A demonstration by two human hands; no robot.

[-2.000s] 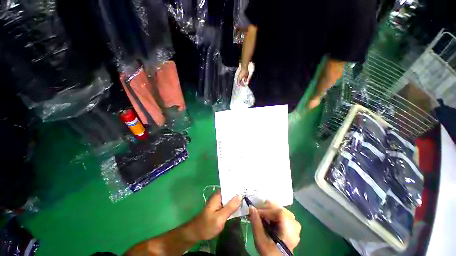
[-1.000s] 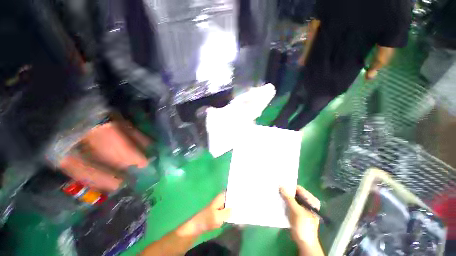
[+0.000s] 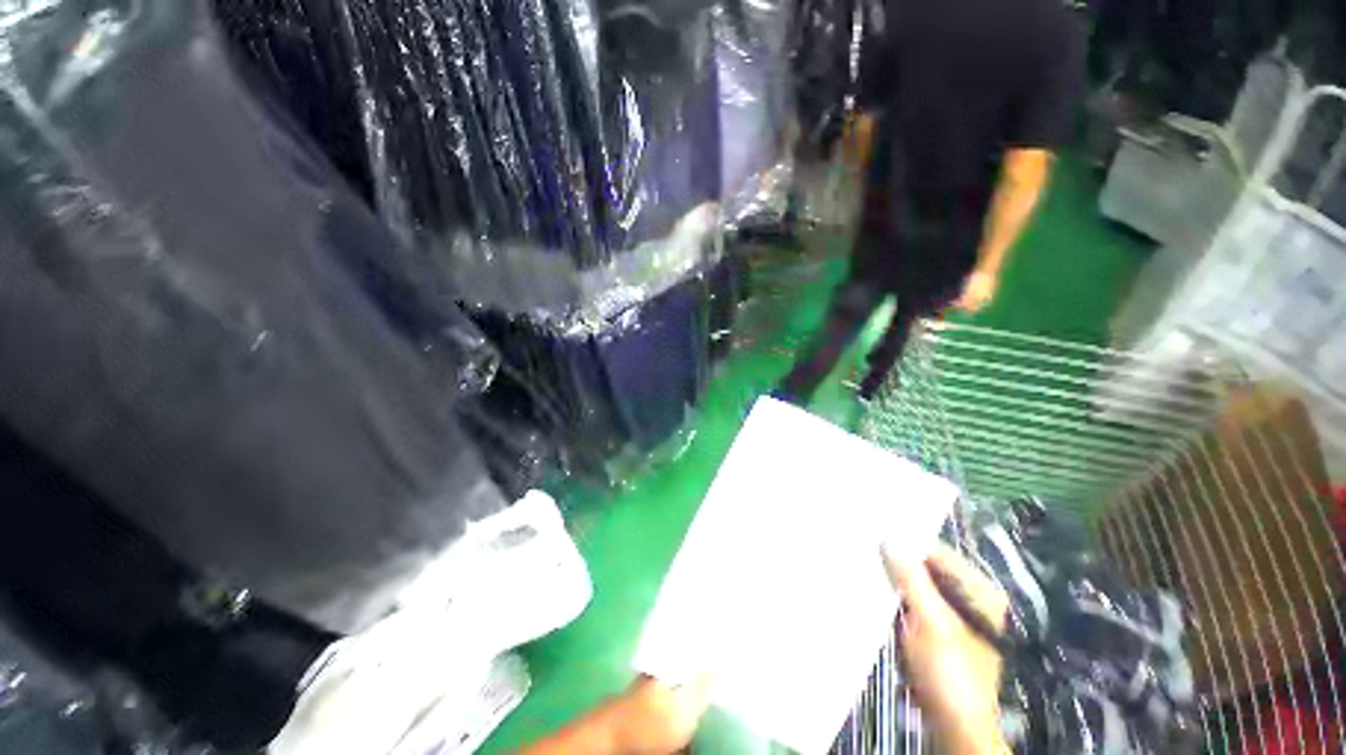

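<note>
A white paper sheet, too bright to read, is held up in front of me over the green floor. My left hand grips its lower left corner. My right hand holds its right edge, with the thumb on the front, and also holds a dark pen that points up and left. Both hands are bare. The fingers behind the sheet are hidden.
Dark garments in clear covers hang at the left and ahead. White material lies at the lower left. A person in dark clothes stands ahead. A wire cage with bagged items and a brown box are at the right.
The view has shifted towards the hanging garments and cage. The sheet is now tilted, and the pen is off the paper beside its right edge. The other person appears farther away.
</note>
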